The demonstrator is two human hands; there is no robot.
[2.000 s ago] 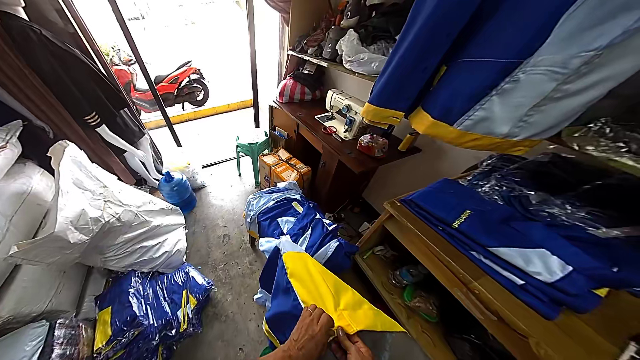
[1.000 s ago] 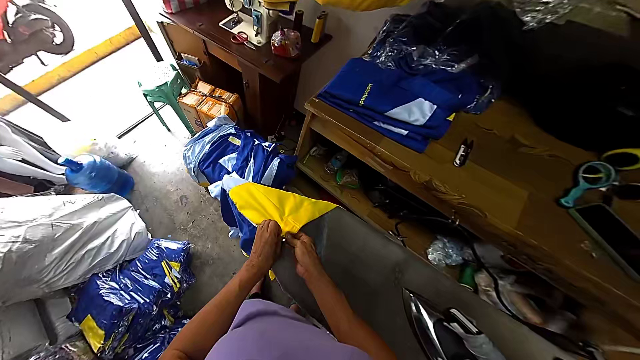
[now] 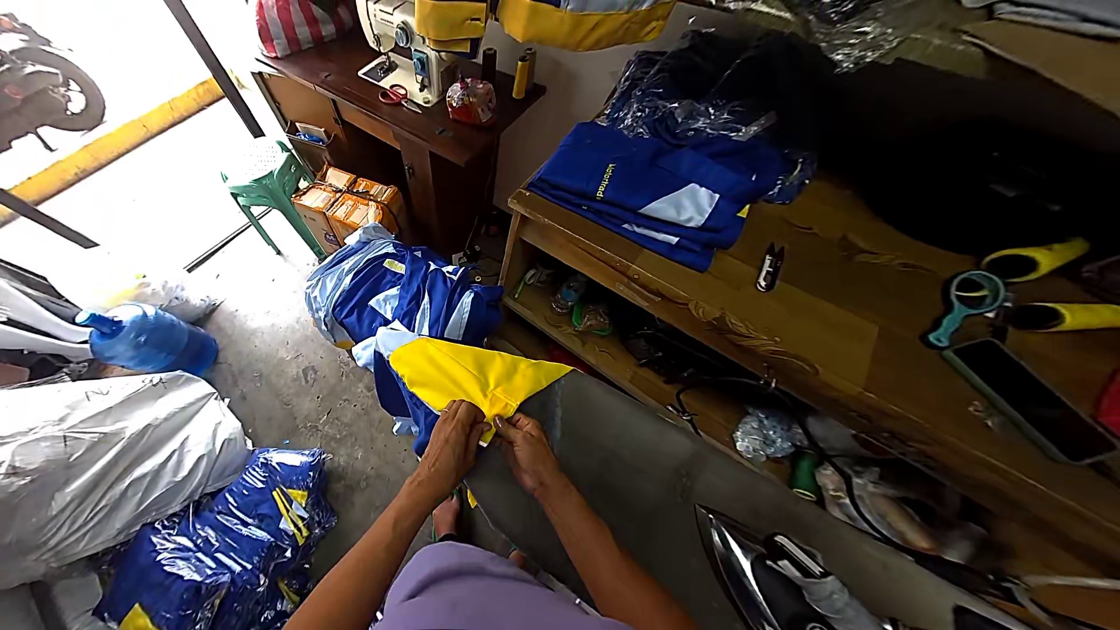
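A yellow, blue and light-blue garment (image 3: 477,372) lies over the narrow end of a dark ironing board (image 3: 630,472). My left hand (image 3: 453,442) pinches the lower edge of its yellow part. Right beside it, my right hand (image 3: 528,448) grips the same edge between thumb and fingers, the two hands almost touching. Beyond the board's end is a heap of blue and light-blue garments (image 3: 402,284). A clothes iron (image 3: 761,560) rests on the board to the right of my right forearm.
Along the right runs a wooden cabinet (image 3: 814,324) bearing folded blue garments (image 3: 647,188), a thread snipper (image 3: 770,268) and a phone (image 3: 1028,398). Ahead are a sewing machine (image 3: 411,52), a green stool (image 3: 269,184) and orange boxes (image 3: 346,210). White sacks (image 3: 114,464) and plastic-wrapped garments (image 3: 227,534) lie left.
The view has turned right and down, bringing the iron and board into sight. Both hands stay on the edge of the yellow cloth throughout.
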